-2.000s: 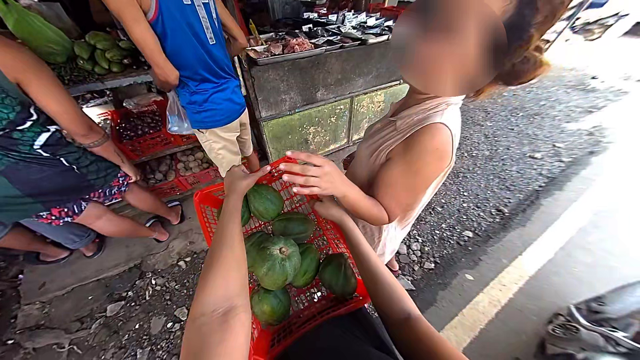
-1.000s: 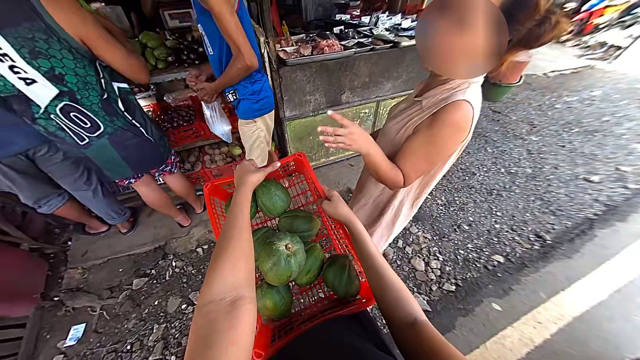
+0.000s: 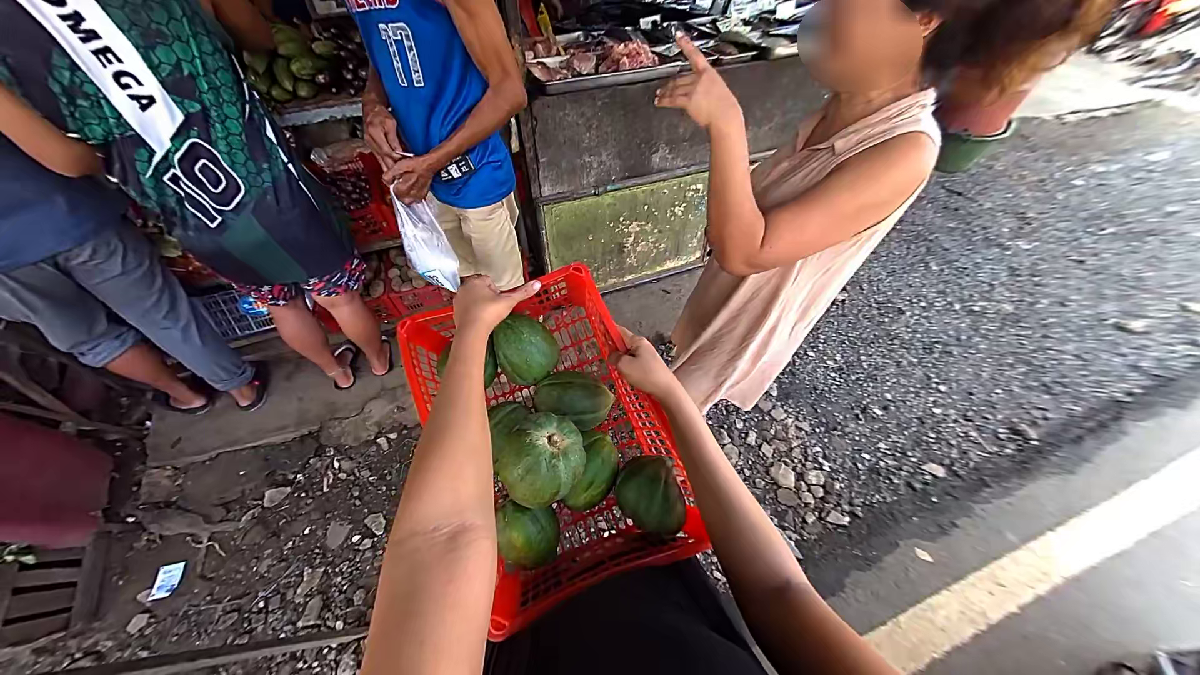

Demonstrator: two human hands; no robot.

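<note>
A red plastic crate [image 3: 502,609] rests against my body, tilted, with several green papayas [image 3: 541,459] lying in it. My left hand [image 3: 487,302] grips the crate's far rim near its left side, thumb stretched along the edge. On the right side rim, my right hand [image 3: 645,366] is closed around the edge. The left forearm passes over the crate's left part and hides some of the fruit. Both hands touch only the crate.
A person in a light sleeveless dress [image 3: 750,319] stands close at the right, one hand raised. Ahead, a person in a blue jersey holds a white plastic bag [image 3: 427,244]. A concrete stall counter [image 3: 619,141] bears trays of meat. Loose gravel [image 3: 281,525] covers the ground.
The person at the right has taken a hand off the crate's far rim and raised it, finger extended. My hands keep their hold on the crate. The view has shifted left.
</note>
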